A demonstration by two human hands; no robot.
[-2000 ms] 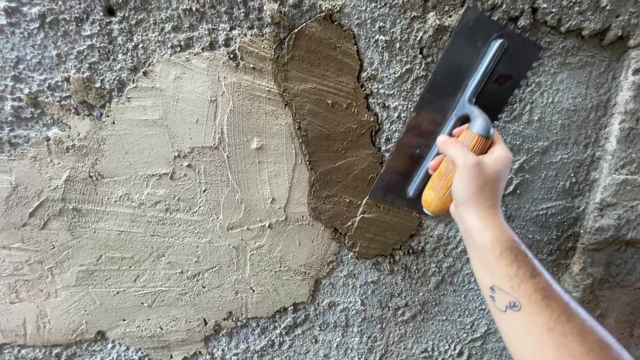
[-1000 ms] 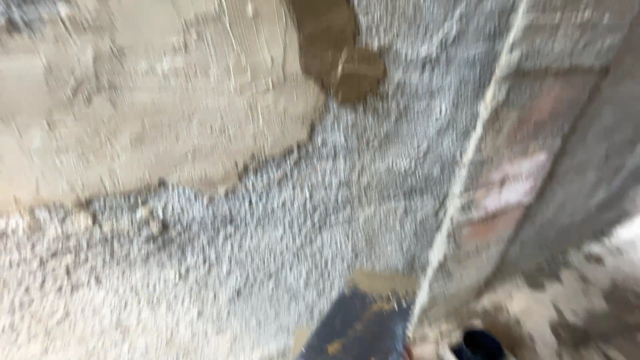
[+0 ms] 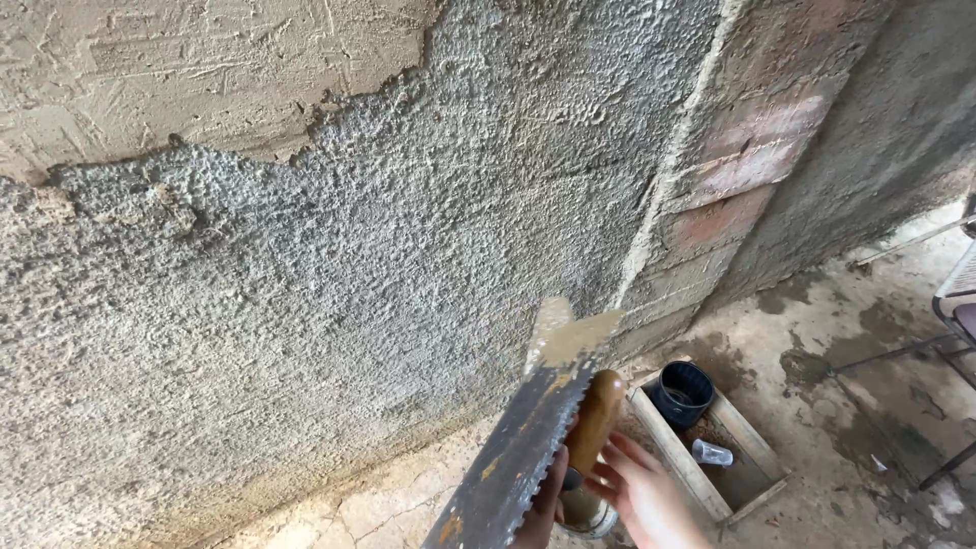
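A notched steel trowel (image 3: 507, 450) with a wooden handle is tilted at bottom centre, its far end coated with beige mortar. The fingers of my left hand (image 3: 543, 496) close around it at the toothed edge, the rest hidden by the blade. My right hand (image 3: 644, 492) is just right of the handle, fingers apart and curved towards it; whether they touch it is unclear. Another mortar-smeared blade tip (image 3: 550, 324) shows behind the trowel. Beige mortar (image 3: 229, 69) covers the upper left of the rough grey wall (image 3: 427, 221).
Below my hands is a round container (image 3: 591, 515). To its right, a wooden box (image 3: 682, 465) on the floor holds a black bucket (image 3: 682, 395) and a clear plastic cup (image 3: 712, 454). A metal-framed chair (image 3: 949, 305) stands at the right edge. Exposed bricks (image 3: 732, 213) line the wall's corner.
The view has swung down to the floor. The trowel, held against the wall by my right hand two seconds ago, is now low and away from the mortar patch, with my left hand on it.
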